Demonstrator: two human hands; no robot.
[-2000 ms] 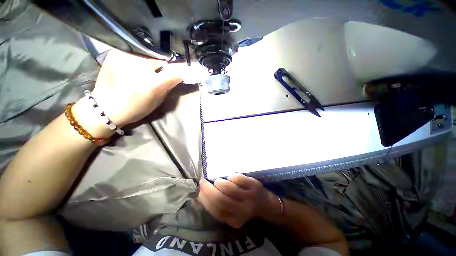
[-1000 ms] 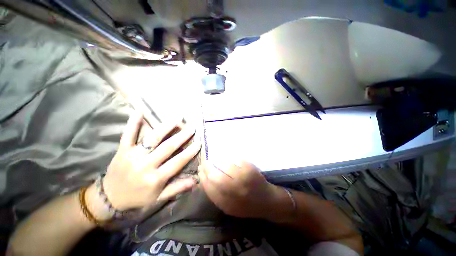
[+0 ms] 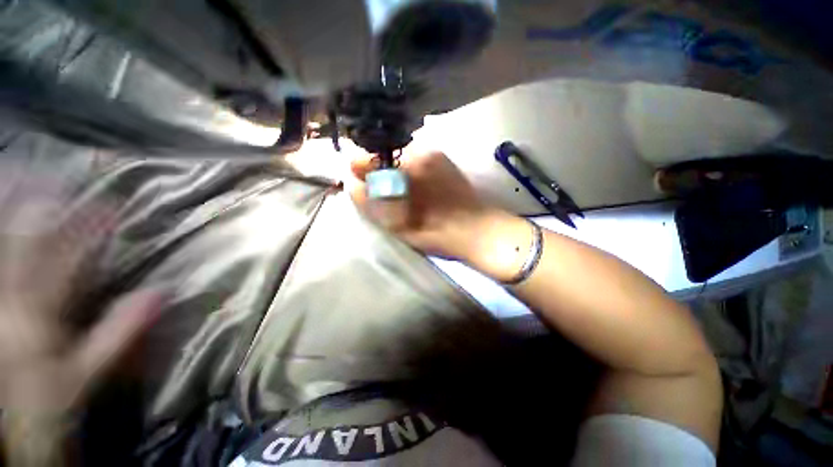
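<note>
Shiny grey-taupe shell fabric [image 3: 338, 301] spreads from the needle area over the lap and far left, with a thin dark seam line running down it. My right hand [image 3: 425, 205] is at the needle area, behind the pale tension knob [image 3: 386, 183], its fingers at the fabric's upper edge. The knob and the bright light partly hide the fingertips, so the hold is unclear. My left hand [image 3: 68, 301] is at the far left over the fabric, strongly blurred, with thumb and fingers apart. The presser foot and needle are lost in glare.
The sewing machine head [image 3: 585, 46] spans the top. Dark thread snips [image 3: 537, 182] lie on the machine bed [image 3: 566, 128], right of my right hand. A black flat object [image 3: 722, 237] lies at the table's right end. More dark fabric hangs below the table at right.
My right hand has moved up from the table's front edge to the needle area. My left hand has swung out to the far left. The fabric is pulled across the lap, and the view has shifted.
</note>
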